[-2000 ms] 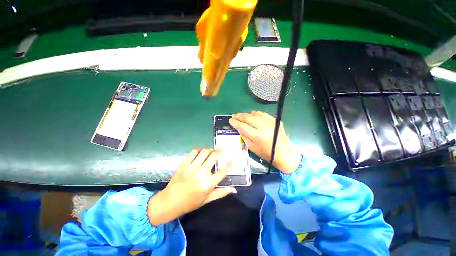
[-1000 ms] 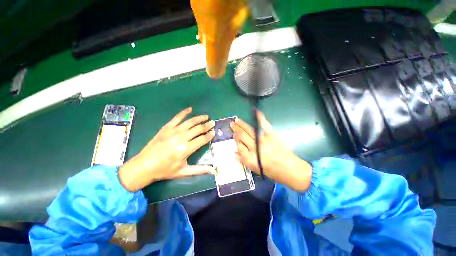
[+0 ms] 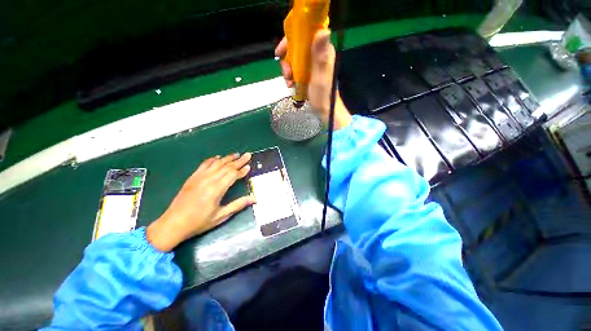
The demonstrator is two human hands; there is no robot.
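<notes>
A phone body (image 3: 275,194) lies on the dark green mat in front of me, its top end black and its middle white. My left hand (image 3: 210,194) rests at its left side, fingertips touching its upper left edge and thumb at its left side. My right hand (image 3: 319,74) is raised and wrapped around the yellow-orange electric screwdriver (image 3: 304,45), which points down. The screwdriver's dark tip is over the round speckled screw dish (image 3: 295,121). Whether a screw is on the tip cannot be told.
A second phone body (image 3: 118,205) with a green board end lies at the left, partly behind my left sleeve. A black blister tray (image 3: 440,103) is at the right. A white rail (image 3: 162,121) runs behind the mat. A black cord (image 3: 330,129) hangs down across the view.
My right hand has left the phone body and taken hold of the screwdriver, whose tip is now over the dish. My left hand stays at the phone's left side. The view has shifted.
</notes>
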